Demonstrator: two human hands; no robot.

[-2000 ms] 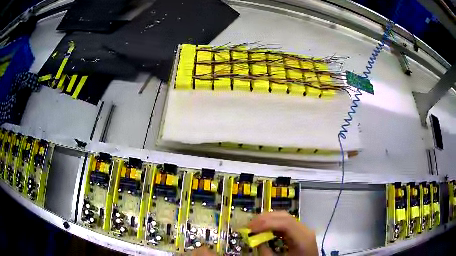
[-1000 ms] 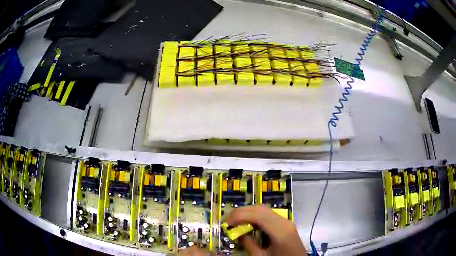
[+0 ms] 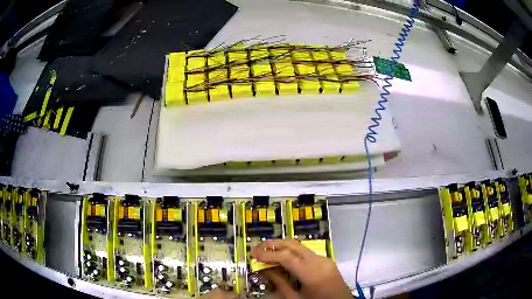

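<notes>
My right hand (image 3: 300,267) is over the second board from the right in the middle group. Its fingers are on a yellow taped transformer (image 3: 261,264), pressed low against the board (image 3: 258,282). My left hand (image 3: 219,294) shows only as fingertips at the bottom edge; the rest is cut off. The rightmost board of this group carries a yellow transformer (image 3: 316,247), partly behind my right hand. The other boards to the left (image 3: 169,248) show no such block in the middle.
Rows of yellow transformers (image 3: 254,87) with dark leads lie on a white foam sheet (image 3: 262,128) behind the metal rail (image 3: 233,188). A green circuit board (image 3: 394,69) lies beside them. A blue coiled cord (image 3: 379,114) hangs across the bench to the rail. More boards (image 3: 479,216) stand at the right.
My right hand has moved left and lowered the transformer onto the second board from the right. The rightmost board's yellow block shows more. The view has shifted slightly.
</notes>
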